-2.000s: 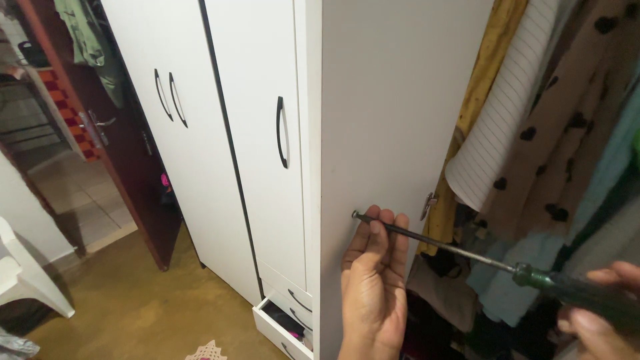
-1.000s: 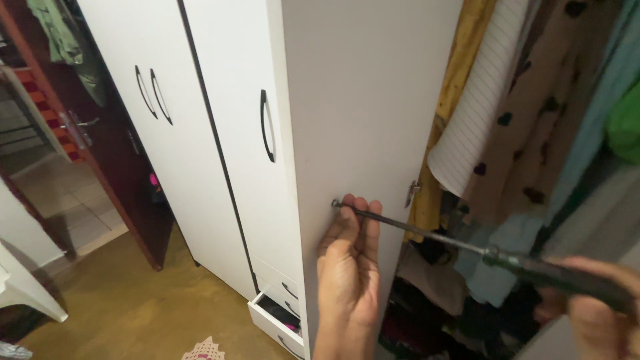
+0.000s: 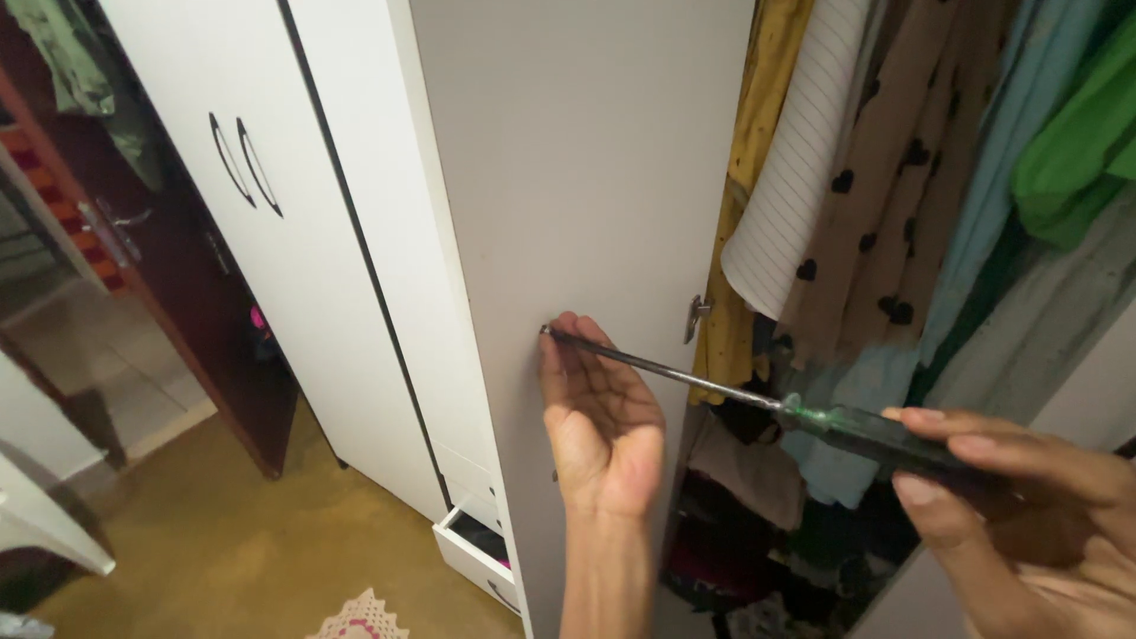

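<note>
My right hand (image 3: 1021, 497) grips the dark green handle of a screwdriver (image 3: 692, 380) at the lower right. Its long metal shaft runs left to a small screw (image 3: 545, 330) at the inner face of the open wardrobe door (image 3: 586, 160). Around the tip, the thumb and fingers of my left hand (image 3: 603, 417) touch the shaft end and seem to pinch the screw; how firmly is hard to tell. A metal hinge (image 3: 696, 318) sits on the door's right edge.
Clothes (image 3: 887, 195) hang in the wardrobe on the right. A lower drawer (image 3: 475, 555) stands pulled out beyond the door. Black handles (image 3: 246, 164) mark the white doors. Further left are a dark red room door (image 3: 177, 266), a white plastic chair (image 3: 53, 524) and a crocheted mat (image 3: 362, 619).
The left hand's fingers have spread out somewhat around the screwdriver's tip, which stays at the door face. The right hand remains on the handle. The view has shifted slightly to the right.
</note>
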